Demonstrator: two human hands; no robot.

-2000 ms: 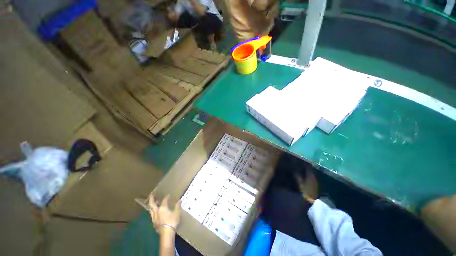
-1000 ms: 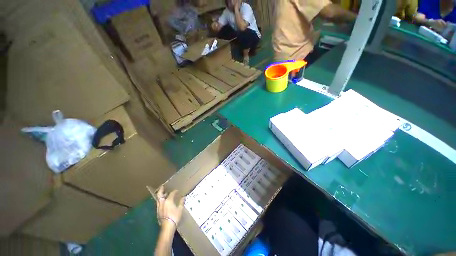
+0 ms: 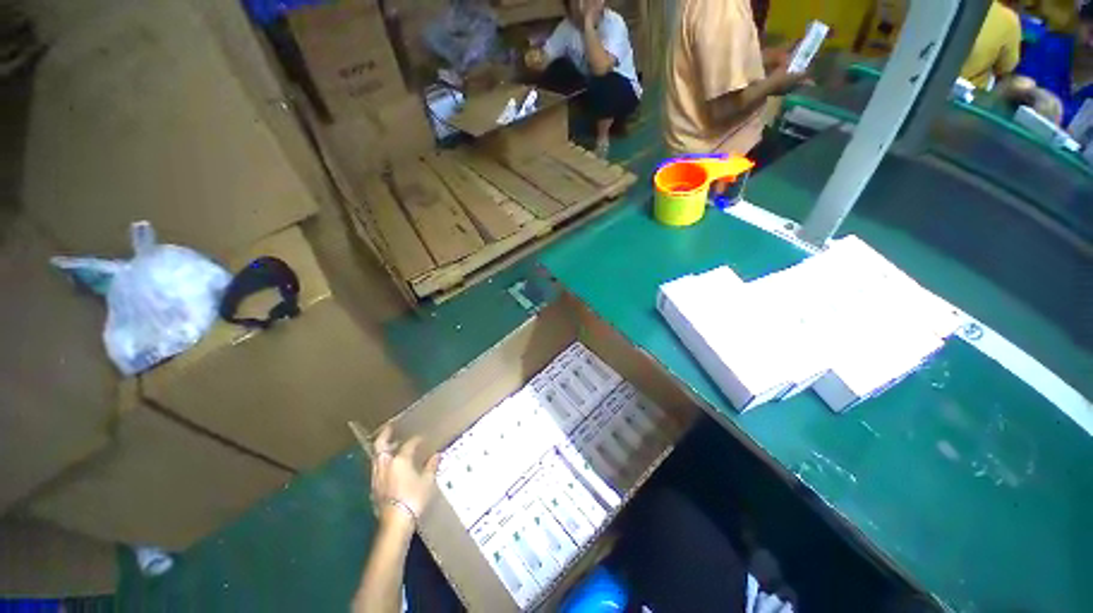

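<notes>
An open brown shipping carton (image 3: 479, 374) stands low beside the bench. Tight rows of white retail boxes (image 3: 545, 509) with grey print fill its bottom. My left hand (image 3: 405, 477) grips the carton's left edge, thumb towards the inside, fingers over the rim. White retail boxes (image 3: 815, 314) lie in stacks on the green bench (image 3: 887, 479), right of the carton. My right hand is not in view; the area below the bench edge is dark.
Yellow and orange measuring cups (image 3: 681, 195) stand at the bench corner beside a metal post (image 3: 881, 120). A wooden pallet (image 3: 479, 228), brown cardboard, a plastic bag (image 3: 168, 305) and a black ring (image 3: 261, 291) are at left. Blue stool (image 3: 596, 593) below. People are behind.
The view has shifted, showing more of the people at the back. My right hand and sleeve, seen earlier by the carton, have left the picture. My left hand stays on the carton's edge.
</notes>
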